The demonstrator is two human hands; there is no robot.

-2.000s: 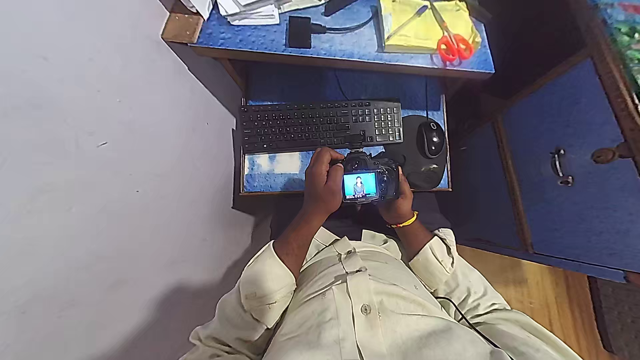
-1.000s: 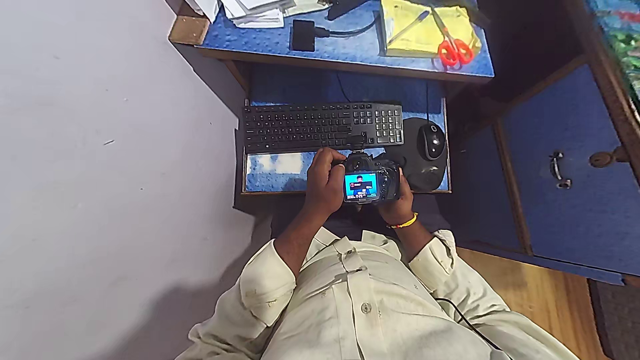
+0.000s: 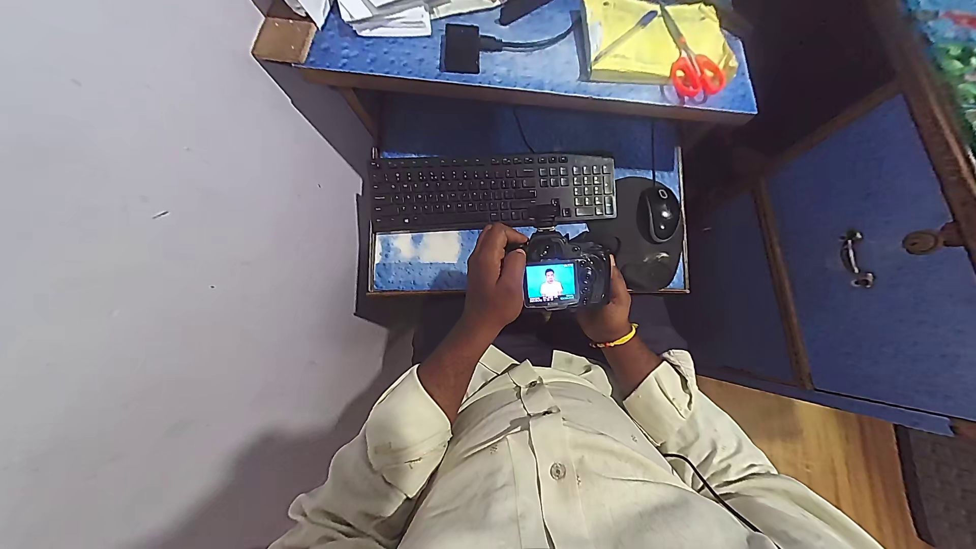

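A black digital camera (image 3: 595, 278) is held in front of my body with its lit rear screen (image 3: 550, 284) facing up at me. The screen shows a person in a white top against a blue-green background. My left hand (image 3: 494, 278) grips the camera's left side, fingers bent over its top corner. On the right side, my right hand (image 3: 610, 309) holds the body, partly hidden behind it; a yellow band circles that wrist. Just beyond the camera lie a black keyboard (image 3: 473, 191) and a black mouse (image 3: 659, 212) on a dark mouse pad (image 3: 648, 271).
The keyboard rests on a blue pull-out tray (image 3: 415, 263). Above it, the blue desktop (image 3: 526, 80) carries papers (image 3: 393, 17), a black adapter with a cable (image 3: 460, 49), a yellow packet (image 3: 621, 38), a pen (image 3: 627, 36) and red-handled scissors (image 3: 698, 75). A wall stands left, a blue cabinet (image 3: 854, 259) right.
The picture on the camera's screen has changed between frames. Both hands keep their hold on the camera in about the same place.
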